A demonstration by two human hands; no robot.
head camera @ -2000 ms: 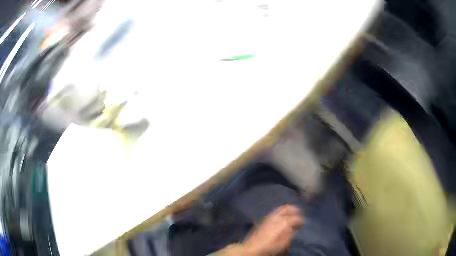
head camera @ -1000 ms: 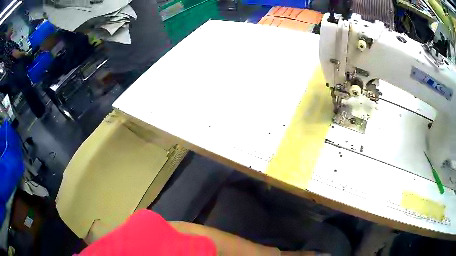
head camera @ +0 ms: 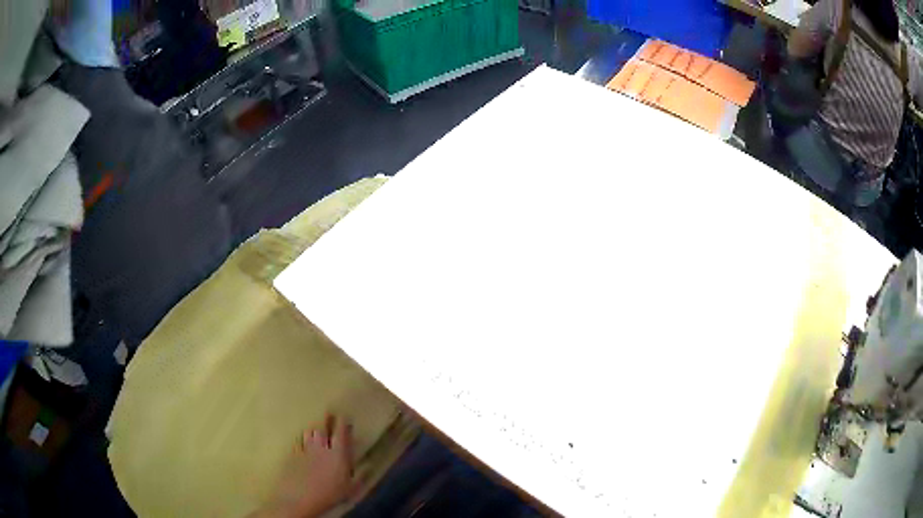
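Observation:
A large pile of khaki fabric panels [head camera: 218, 374] lies low at the left of the table, its upper part reaching behind the table corner. My left hand [head camera: 329, 460] rests on the pile near its right side, at the lower edge of the picture. Its fingers are a little apart and slightly bent, and no lifted fabric shows in it. The hand is somewhat blurred. My right hand is out of the picture.
The white table [head camera: 567, 283] has a wide yellow tape strip [head camera: 784, 405] on its right part. The sewing machine [head camera: 891, 354] is cut off at the right edge. A green crate [head camera: 435, 46], orange bundles [head camera: 683, 81] and a person [head camera: 855, 91] are behind. Pale fabric [head camera: 40, 223] hangs at far left.
The view has swung left, so the machine has shifted to the right edge and more of the khaki pile shows. The red sleeve has left the picture, and a hand now shows on the pile.

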